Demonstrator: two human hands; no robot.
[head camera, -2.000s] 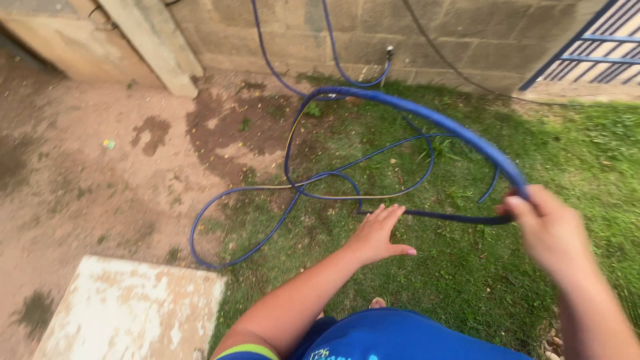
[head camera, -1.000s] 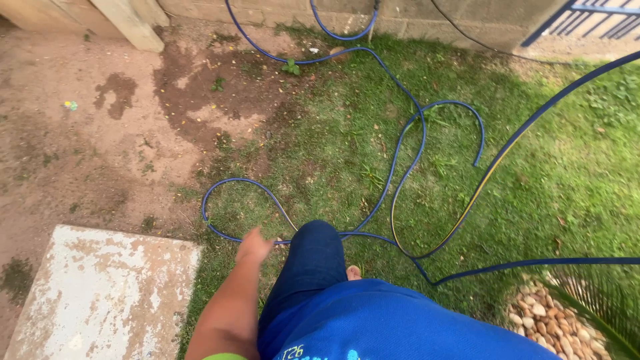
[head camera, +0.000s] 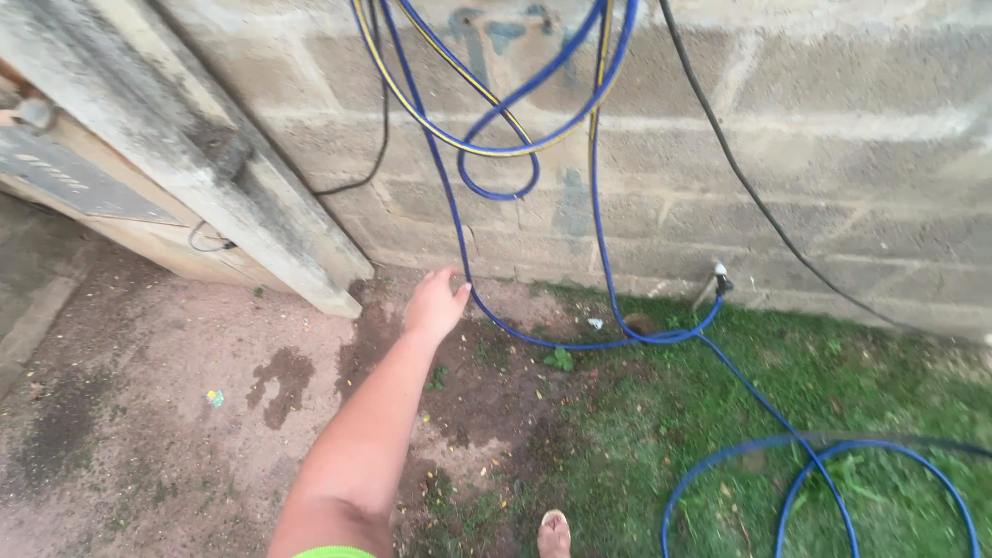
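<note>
My left hand (head camera: 439, 304) reaches out over the dirt near the wall's foot, fingers slightly apart, beside a hanging run of the blue garden hose (head camera: 452, 201); whether the fingertips touch it I cannot tell. Loops of the hose with a yellow stripe hang against the block wall at the top. One end joins a tap (head camera: 722, 280) low on the wall, and more loops lie on the grass at the lower right. My right hand is out of view; a blurred stretch of hose runs off the right edge.
A concrete block wall (head camera: 821, 178) spans the back, with a dark cable (head camera: 728, 159) along it. A concrete post (head camera: 225, 170) leans in at the left beside a gate-like panel (head camera: 77, 182). My foot (head camera: 554, 535) shows at the bottom, where dirt meets grass.
The view has swung up toward the wall. My left hand, low by my knee a second ago, now reaches toward the wall. My right hand, seen holding the hose two seconds ago, is out of view.
</note>
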